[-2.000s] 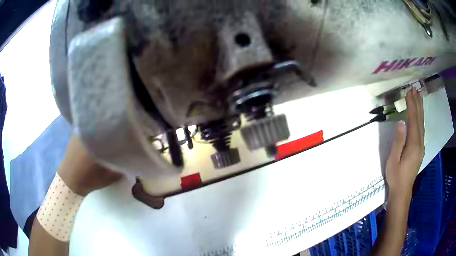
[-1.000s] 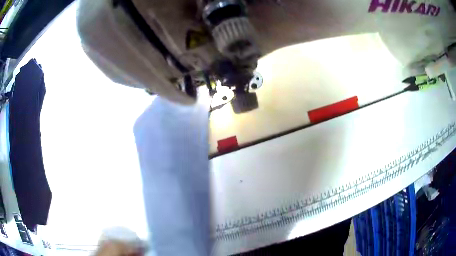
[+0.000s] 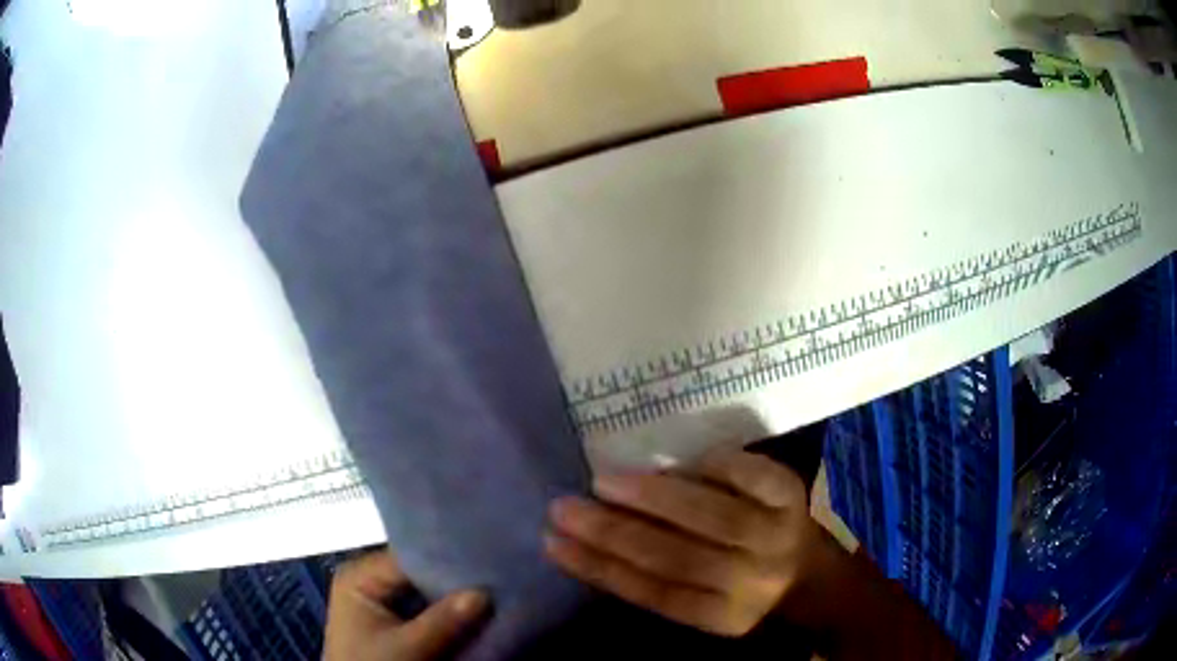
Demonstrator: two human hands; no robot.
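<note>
A grey-blue interfaced collar piece (image 3: 400, 271) runs from under the machine's needle area at the top down over the table's front edge. My left hand (image 3: 394, 613) holds its lower end from the left, thumb on top. My right hand (image 3: 691, 536) is at its lower right edge, fingers on the cloth; whether it pinches the cloth is not clear. The silver slide plate (image 3: 467, 23) shows beside the piece's upper end. The needle and presser foot cannot be made out.
The cream machine bed (image 3: 620, 78) carries a long red tape mark (image 3: 794, 85). Lime-green and black thread snips (image 3: 1058, 71) lie at its right end. A printed ruler (image 3: 826, 323) follows the table's front edge. Blue crates (image 3: 949, 504) stand below. Dark cloth shows at the far left edge.
The view has moved down and nearer the table edge. The grey-blue piece now shows larger, with both hands at its lower end. Earlier my right hand was by the snips.
</note>
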